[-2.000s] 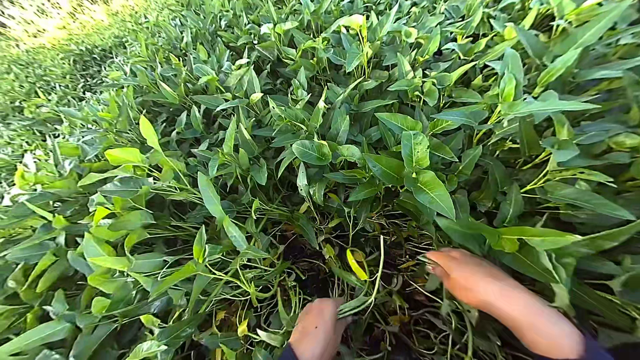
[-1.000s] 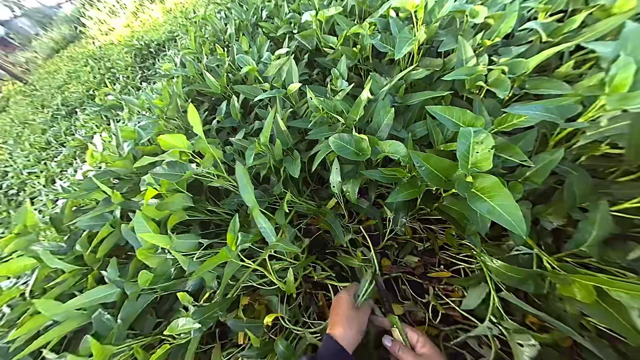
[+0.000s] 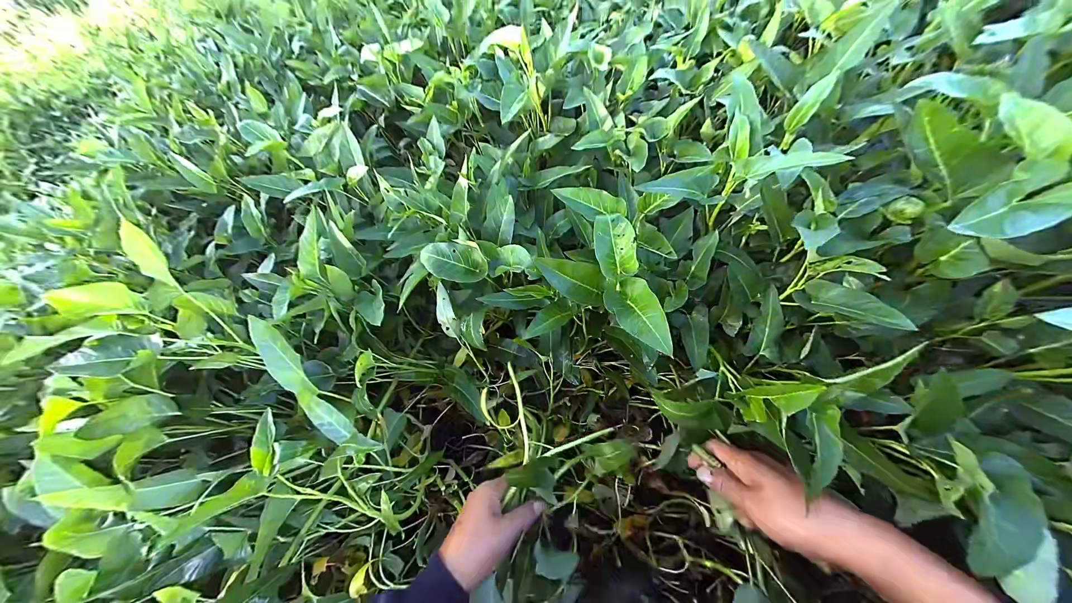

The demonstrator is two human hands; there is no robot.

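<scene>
At the bottom centre, my left hand (image 3: 487, 532) is closed around cut leafy green stems (image 3: 554, 481), whose leaves hang over its fingers; a dark sleeve covers that wrist. To the right, my right hand (image 3: 758, 494) pinches a green stem (image 3: 708, 456) between thumb and fingers, low among the plants, with leaves partly hiding the wrist. Between the two hands lie bare stems and dark ground litter (image 3: 632, 519). One pale upright stem (image 3: 519, 410) stands just above my left hand.
Dense leafy plants with arrow-shaped leaves (image 3: 641, 314) surround the hands and reach into the background. Tangled pale runners (image 3: 335, 494) spread low at the left. Long leafy stems (image 3: 871, 377) lean in from the right, over the forearm.
My hands were close together one second ago and are now apart, the right one farther right among the stems. The view has shifted somewhat.
</scene>
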